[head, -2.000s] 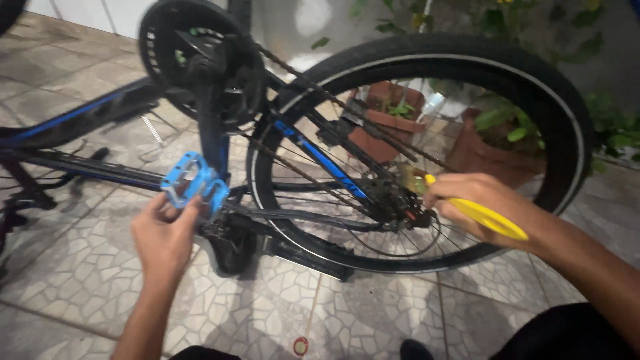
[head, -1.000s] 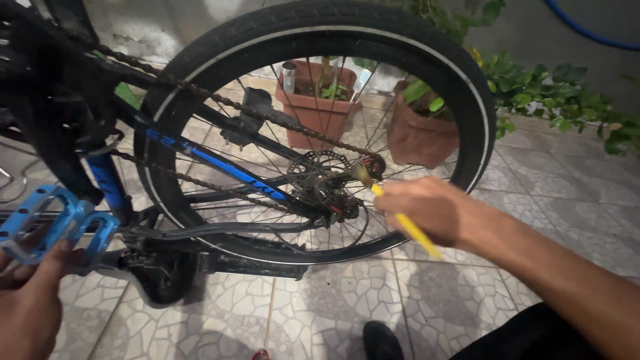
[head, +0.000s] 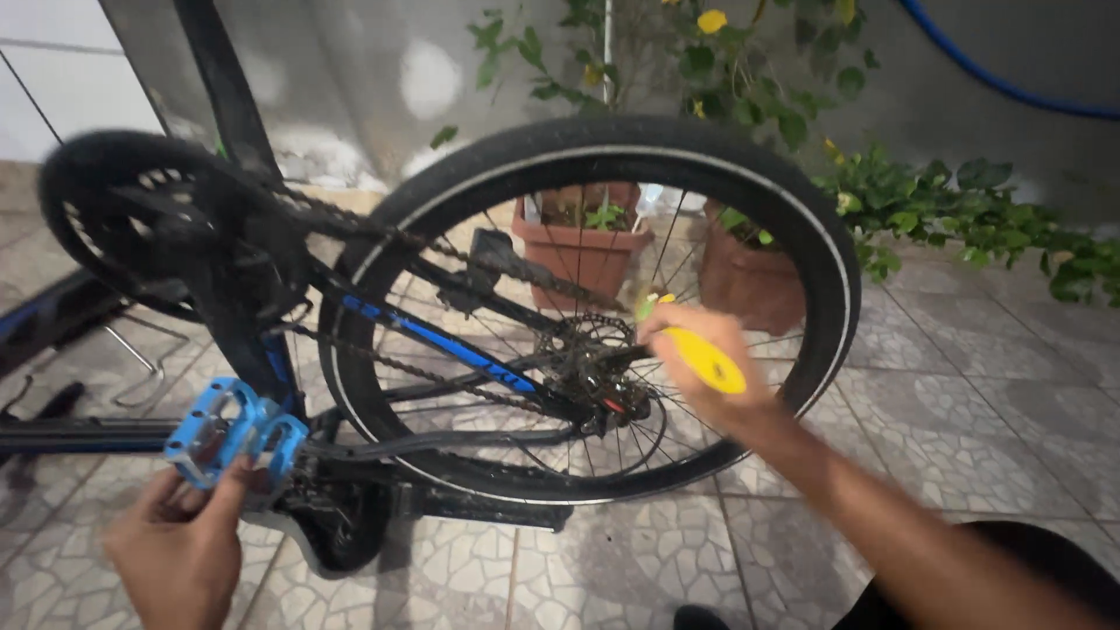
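A bicycle with a black and blue frame (head: 464, 354) stands upside down on the floor. My left hand (head: 188, 525) grips its blue pedal (head: 232, 433) at the lower left. In my right hand (head: 700, 350) is a yellow-handled brush (head: 709, 360), blurred, its bristles near the chain (head: 490, 267) where it runs to the rear sprockets. The rear derailleur (head: 626, 402) sits just below and left of that hand. Behind them is the spoked rear wheel (head: 836, 262). The chainring (head: 79, 254) is at the left, above the pedal.
Two terracotta-coloured planters (head: 577, 258) (head: 752, 280) with plants stand behind the wheel. Leafy vines (head: 980, 206) trail along the grey wall, and a blue hose (head: 971, 74) hangs at the upper right. The saddle (head: 341, 542) rests on the patterned tile floor (head: 630, 560).
My right hand and the brush have moved from beside the sprockets to the chain just above them. My left hand stays on the pedal. The view has shifted noticeably.
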